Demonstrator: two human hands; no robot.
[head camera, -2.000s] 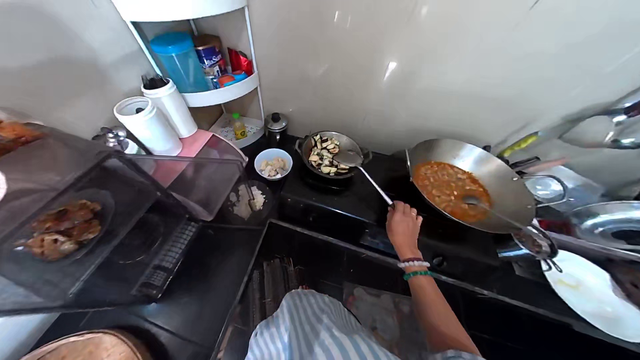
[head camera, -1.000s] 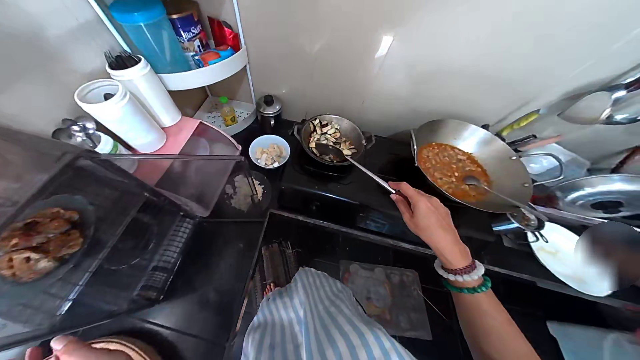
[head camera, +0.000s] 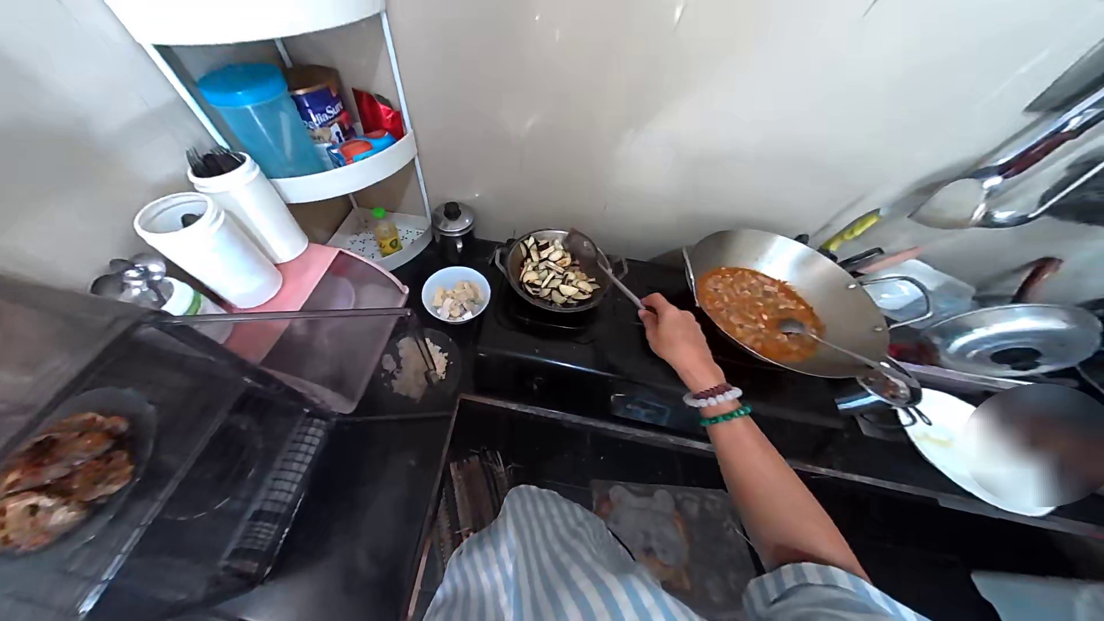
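My right hand (head camera: 675, 335) grips the handle of a metal spatula (head camera: 590, 252), whose blade rests at the right inner side of a small wok (head camera: 520, 280). Cut eggplant pieces (head camera: 556, 272) lie in that wok on the left burner. To the right stands a large metal wok (head camera: 802, 267) with a reddish stew (head camera: 750, 306) and a ladle (head camera: 832, 345) in it. A white bowl of pale chunks (head camera: 457, 299) sits left of the small wok. My left hand is out of view.
A corner shelf (head camera: 349, 177) holds containers at the back left. White utensil holders (head camera: 211, 250) stand on a pink-topped box (head camera: 293, 302). A clear-sided cover with browned meat (head camera: 65, 474) inside is at the far left. A white plate (head camera: 949, 440) and a metal lid (head camera: 1018, 336) are on the right.
The spatula blade has moved from among the eggplant pieces to the right side of the small wok. My left hand, at the lower left edge a second ago, has gone out of view.
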